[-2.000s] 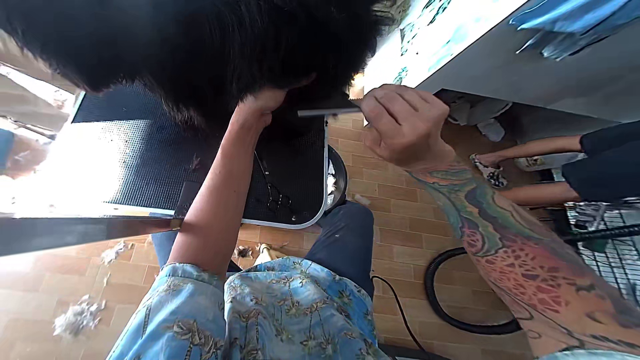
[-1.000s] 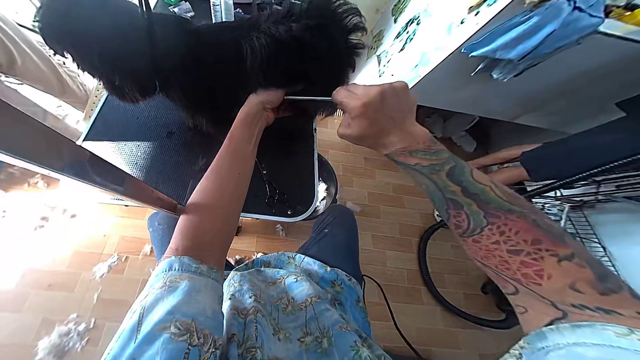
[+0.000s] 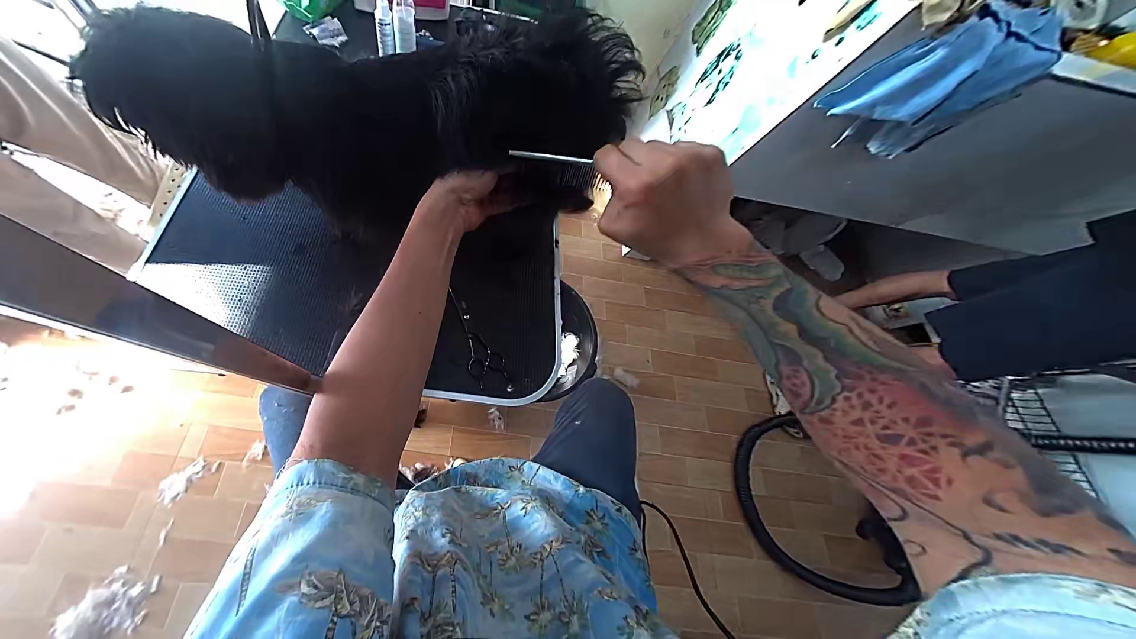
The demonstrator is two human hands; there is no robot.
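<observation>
A black long-haired dog stands on the ribbed black grooming table, its head to the left. My left hand is at the dog's hind leg, fingers partly hidden in the dark fur, so its grip is unclear. In my right hand is a metal grooming comb, with its teeth down at the fur of the raised leg. A pair of grooming scissors lies on the table near the front edge, below the dog.
A round bin with pale hair stands beside the table corner. Spray bottles stand behind the dog. A black hose curls on the tiled floor among hair clumps. Blue cloths hang off a counter. Another person's arm is at right.
The view has shifted so that the dog's head and more of the tabletop show. My right hand and the comb have stayed close to the hind leg, the comb's angle changing.
</observation>
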